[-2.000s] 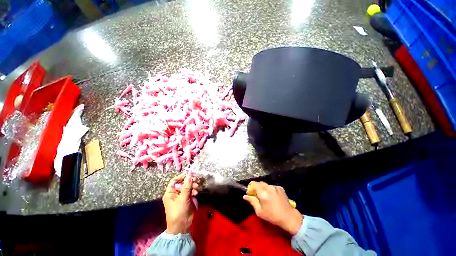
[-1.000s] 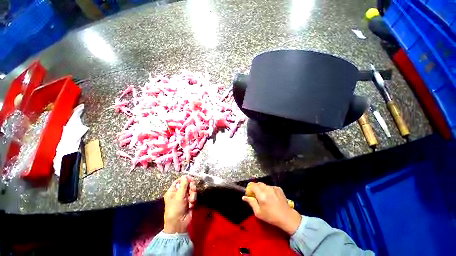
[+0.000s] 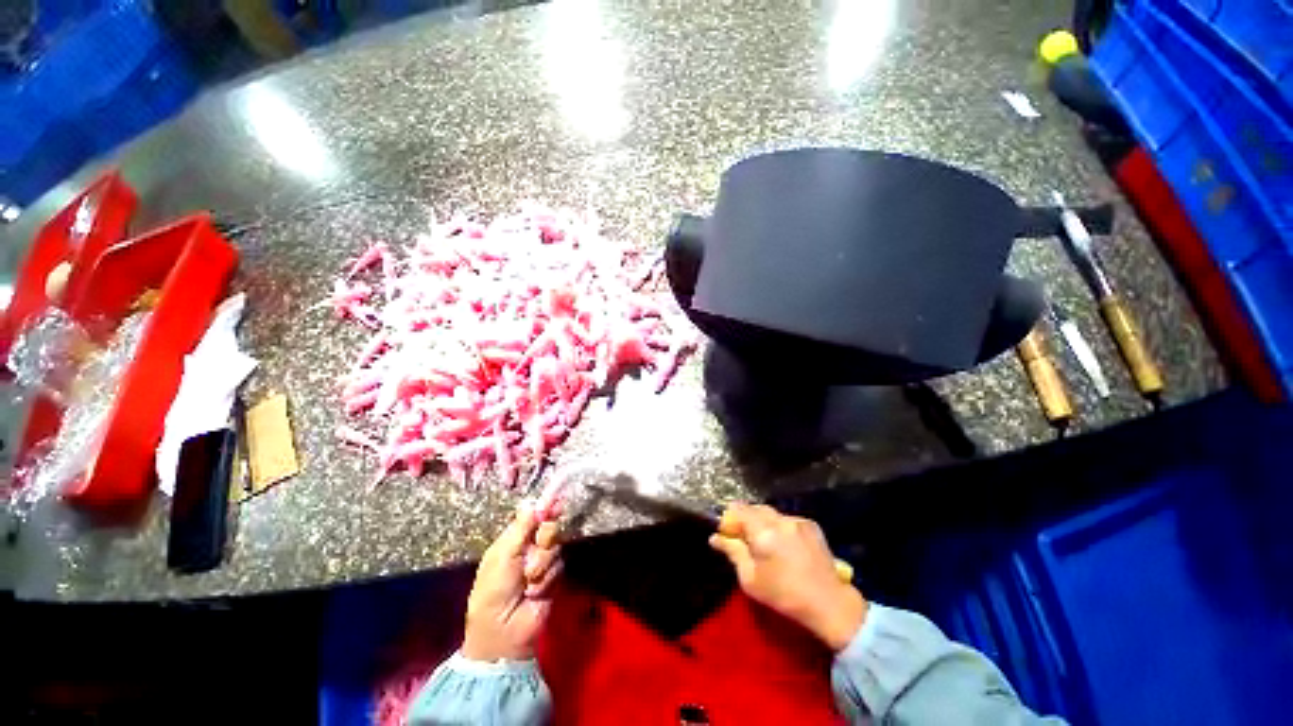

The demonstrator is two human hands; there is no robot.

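My left hand is at the bench's front edge, its fingertips closed on a small pink piece, mostly hidden and blurred. My right hand is to the right, closed around the handle of a trimming knife. The knife's narrow blade points left toward the pink piece; its tip is blurred, so I cannot tell if it touches. A loose pile of pink pieces lies on the speckled bench just beyond my hands.
A black hooded object stands right of the pile. Spare tools lie beyond it. Red trays, white cloth, a phone and cardboard are at left. Blue crates are at right; pink pieces lie below the edge.
My right hand has moved slightly right, and the knife blade is now darker and angled differently. My left hand has tilted a little, and more of the pink piece shows above its fingertips.
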